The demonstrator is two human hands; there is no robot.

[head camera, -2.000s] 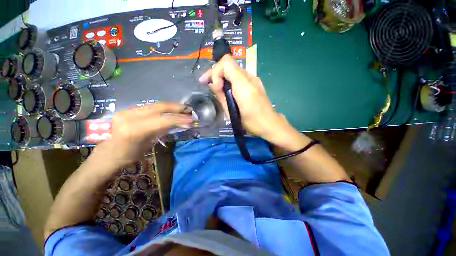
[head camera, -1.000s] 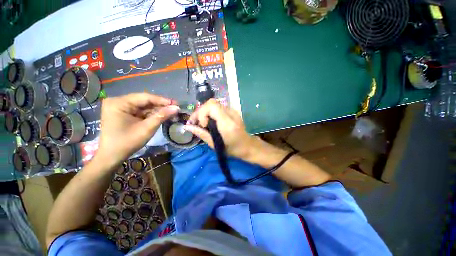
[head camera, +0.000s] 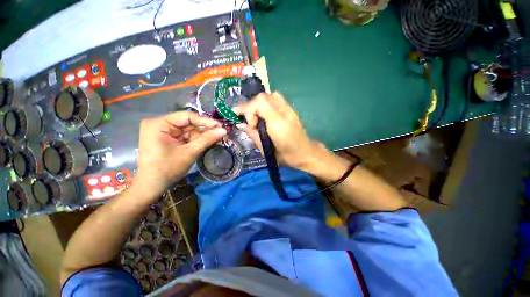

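Note:
A silvery-grey cylinder (head camera: pixel 219 163) with a dark round centre lies on the cardboard sheet at the bench edge. A green ring PCB (head camera: pixel 224 98) with white and dark leads is just above it, by the fingertips of my right hand. My left hand (head camera: pixel 174 145) pinches thin dark leads (head camera: pixel 218 123) between thumb and forefinger. My right hand (head camera: pixel 276 127) holds the black soldering iron (head camera: pixel 268 149), its handle under the palm and its front end pointing away from me. Its thumb and finger are at the board's lower edge; their exact grip is hard to tell.
Several like cylinders (head camera: pixel 61 159) stand at the left on the printed sheet (head camera: pixel 133 104). White paper (head camera: pixel 116 23) lies behind. A black fan grille (head camera: pixel 439 26), a gold-red round thing (head camera: pixel 355 8) and a small wired part (head camera: pixel 491 82) are at the right. A carton of rings (head camera: pixel 152 243) is below.
The green ring PCB now shows at my fingertips above the cylinder. My hands stay close together near the bench edge, the iron still in my right hand. The view has shifted.

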